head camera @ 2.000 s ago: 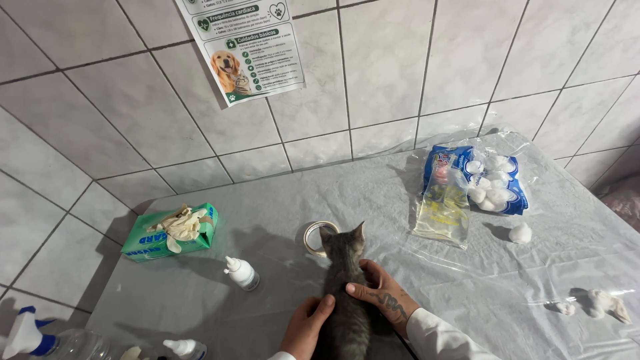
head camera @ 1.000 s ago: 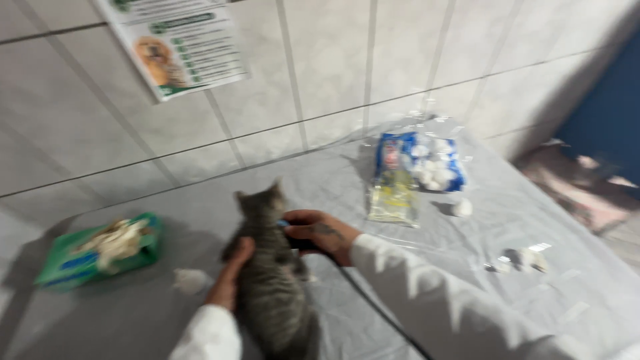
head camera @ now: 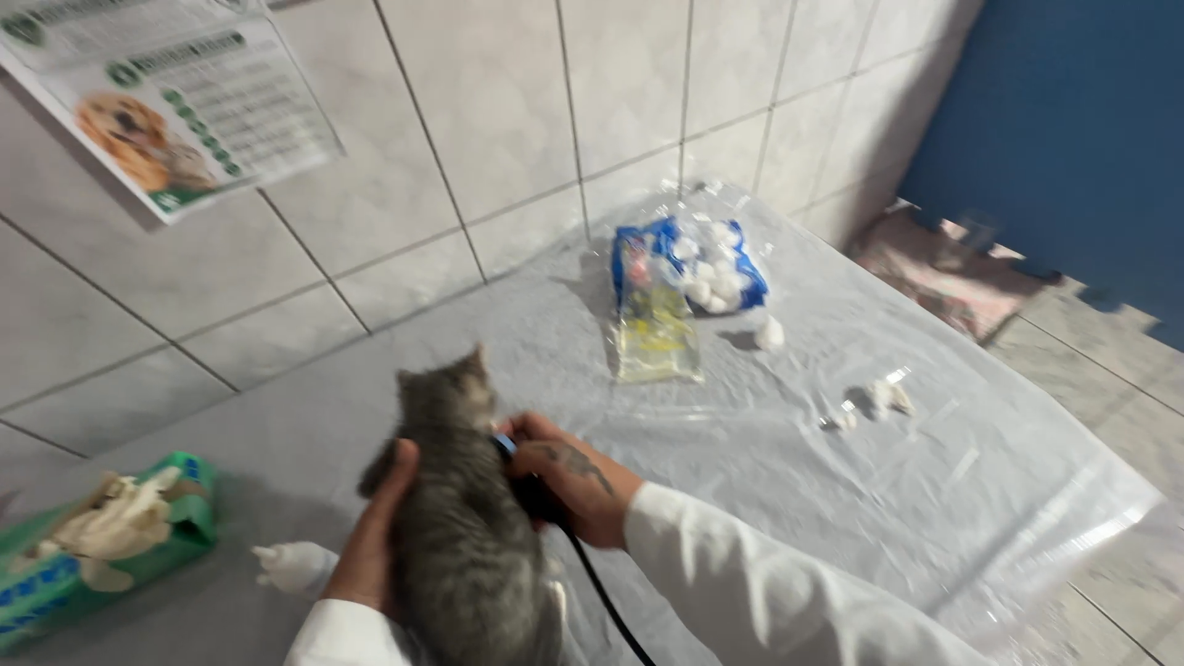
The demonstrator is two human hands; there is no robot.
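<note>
A grey tabby kitten [head camera: 472, 536] is on the covered table, its back towards me and its head turned away. My left hand [head camera: 375, 536] wraps around the kitten's left side, fingers partly hidden under its body. On the other side, my right hand [head camera: 573, 476] holds a dark, blue-edged piece, which looks like a stethoscope's chest piece [head camera: 506, 446], against the kitten near its shoulder. A black tube [head camera: 601, 592] runs from that hand down towards the bottom of the view.
A green glove box [head camera: 111, 546] with pale gloves and a white dropper bottle [head camera: 296, 566] are at the left. Beyond my right hand lie a blue bag of cotton balls [head camera: 717, 273], a clear yellow-marked packet [head camera: 657, 338] and loose cotton [head camera: 888, 398]. A tiled wall backs the table.
My right hand, earlier on the kitten's back, is now at its side with the dark piece and tube. The kitten's ring-shaped neighbour, a tape roll, is out of sight. The view has swung right.
</note>
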